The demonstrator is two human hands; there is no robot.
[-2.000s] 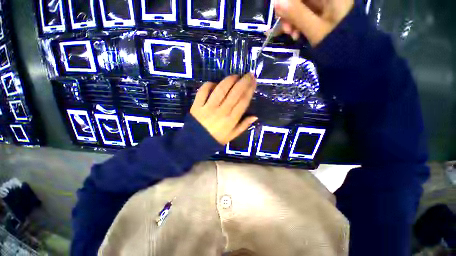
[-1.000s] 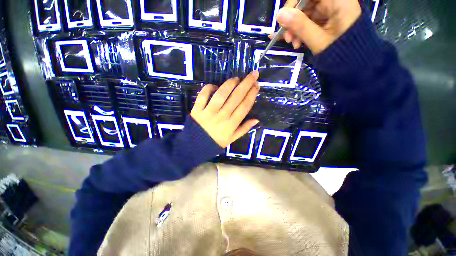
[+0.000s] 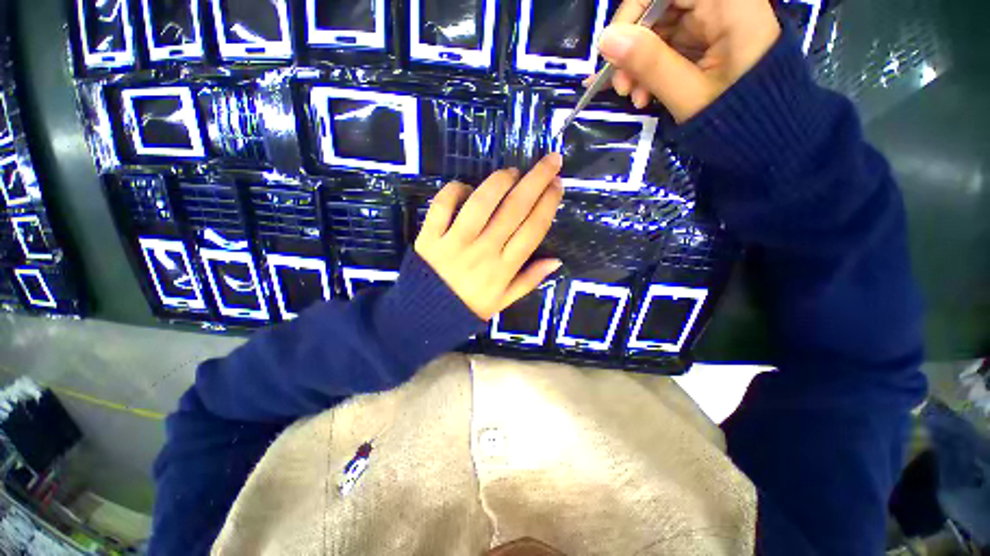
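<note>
A large glossy black sheet (image 3: pixel 369 223) with rows of white rectangular frames lies in front of me, covered by shiny wrinkled clear film. My right hand (image 3: pixel 695 54), partly cut off by the top edge, holds a slim silver pointed tool (image 3: pixel 610 67). The tool points down and left, its tip at the left side of a sideways white frame (image 3: pixel 648 152) in the middle row. My left hand (image 3: pixel 491 234) lies flat on the sheet, fingers extended, its fingertips just below the tool's tip. It holds nothing visible.
The sheet lies on a dark green worktop (image 3: pixel 98 239). Another black framed sheet (image 3: pixel 38 244) is at the far left. Clear film (image 3: pixel 868 54) glares at the upper right. The grey floor (image 3: pixel 109 375) has a yellow line. Dark items lie at the lower left and right.
Since the oldest frame, my right hand and the tool have shifted slightly right and the sheet's right part has moved a little. My left hand has stayed almost still.
</note>
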